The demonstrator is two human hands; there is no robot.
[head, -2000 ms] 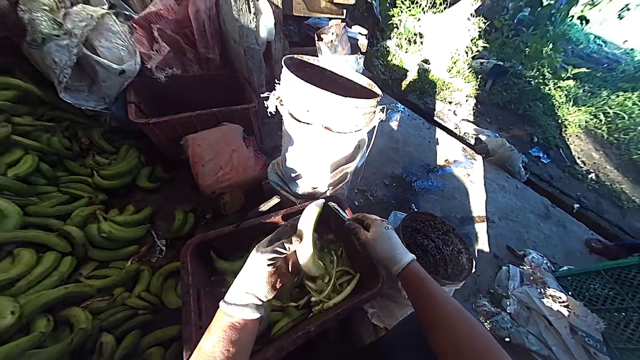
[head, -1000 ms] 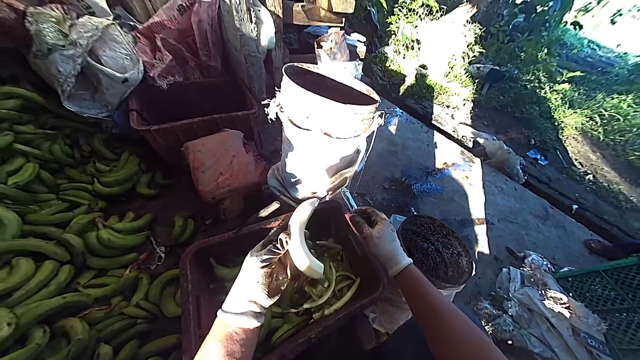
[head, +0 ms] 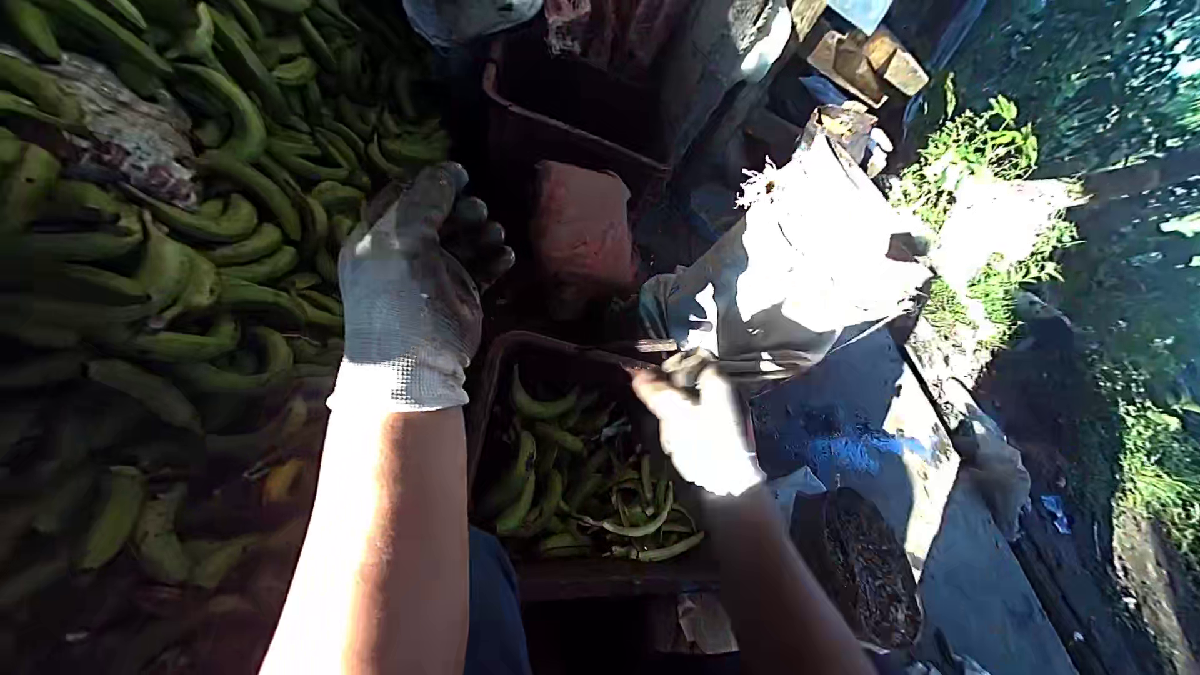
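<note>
My left hand (head: 422,267), in a white knit glove with dark soiled fingers, is raised between the heap of green plantains (head: 234,225) and a pinkish block; its fingers are slightly curled and nothing shows in them. My right hand (head: 698,412), gloved and blurred, is closed over the right rim of the dark red crate (head: 609,581), beside the pale bucket; a knife (head: 656,346) seems to lie in its grip, partly hidden. Inside the crate are green plantains (head: 525,469) and strips of peel (head: 647,525).
Behind the crate stand another dark crate (head: 572,127) and the pinkish block (head: 583,220). A pale bucket with a cloth-like cover (head: 806,253) leans in view at the right. A container of dark matter (head: 867,562) stands on the concrete (head: 994,581). Plants grow at the far right.
The peeled plantain that my left hand held is no longer in it. That hand has moved from over the crate toward the plantain heap. The view has turned and tilted strongly.
</note>
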